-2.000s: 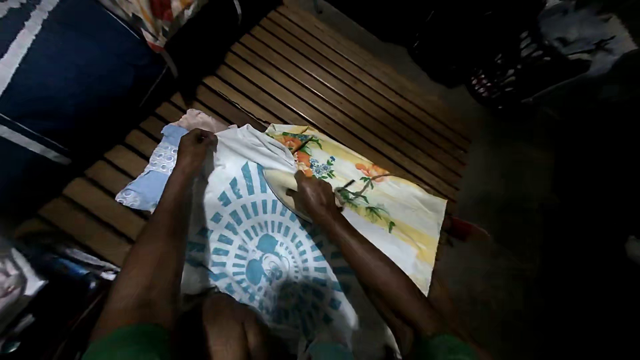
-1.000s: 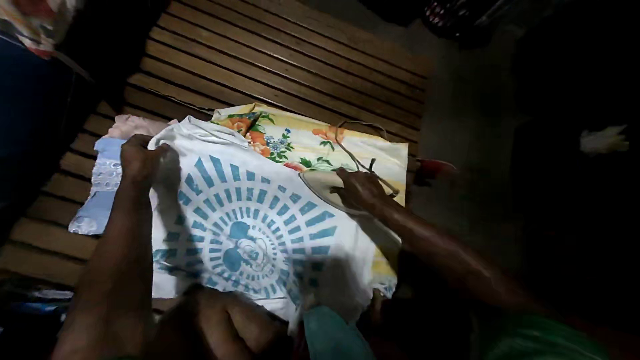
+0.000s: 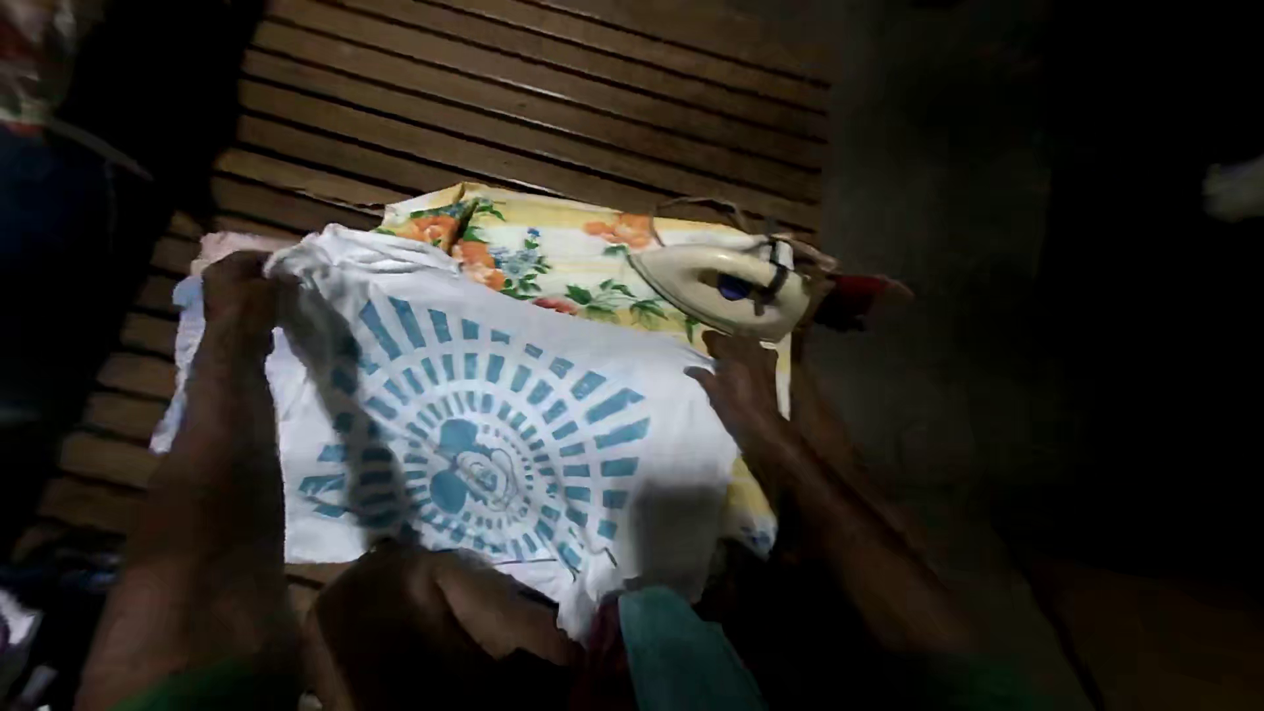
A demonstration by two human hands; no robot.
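A white shirt (image 3: 553, 415) with a blue ray-pattern print lies spread over a floral cloth (image 3: 583, 247). My left hand (image 3: 242, 281) grips the shirt at its upper left corner, where the fabric is bunched. My right hand (image 3: 736, 380) is at the shirt's right edge, fingers somewhat apart; whether it pinches the fabric is unclear. Just above that hand a cream clothes iron (image 3: 731, 286) rests on the floral cloth, with no hand on it. Light blue lace-trimmed fabric (image 3: 188, 306) shows beneath and beside my left hand.
Wooden slats (image 3: 513, 109) form the surface under the cloths. A cord (image 3: 706, 202) loops behind the iron, and a red item (image 3: 859, 296) is at its right. My knee (image 3: 434, 612) and a teal cloth (image 3: 681, 652) are at the near edge. Dark floor lies to the right.
My right hand has let go of the iron, which now stands farther right on the floral cloth, and is at the shirt's right edge. My left hand still holds the shirt's corner.
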